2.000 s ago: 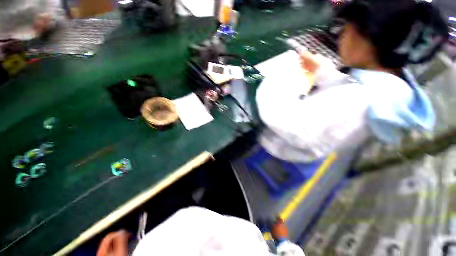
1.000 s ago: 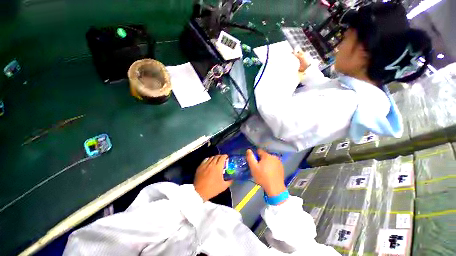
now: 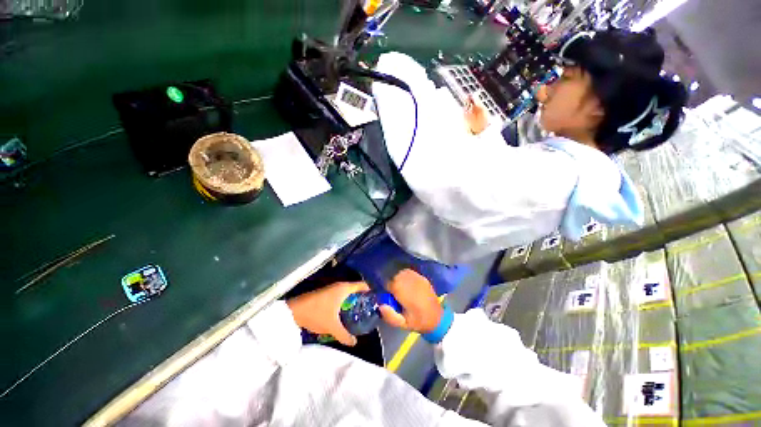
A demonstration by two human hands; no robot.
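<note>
A translucent blue object, seemingly a bottle (image 3: pixel 360 312), is between my two hands, beyond the bench's pale front edge. My left hand (image 3: pixel 321 308) is closed around its left side. My right hand (image 3: pixel 415 302), with a bright blue band at the wrist, grips its right end. A circuit board module (image 3: pixel 144 284) with a light rim lies on the green mat (image 3: pixel 192 250). A thin solder wire (image 3: pixel 71 344) runs to it from the left. Slim brown tweezers (image 3: pixel 65 263) lie behind the module.
A tip cleaner pot (image 3: pixel 226 167) stands before a black box (image 3: pixel 171 125) with a green light. A white sheet (image 3: pixel 292 169) lies beside it, near the iron holder (image 3: pixel 340 152). A coworker (image 3: pixel 509 175) sits at the right. Wrapped cartons (image 3: pixel 634 308) stand behind.
Both hands came into view holding the blue object, then moved slightly left and down, the right hand turning around its end. The view shifted; the mat's items stayed in place.
</note>
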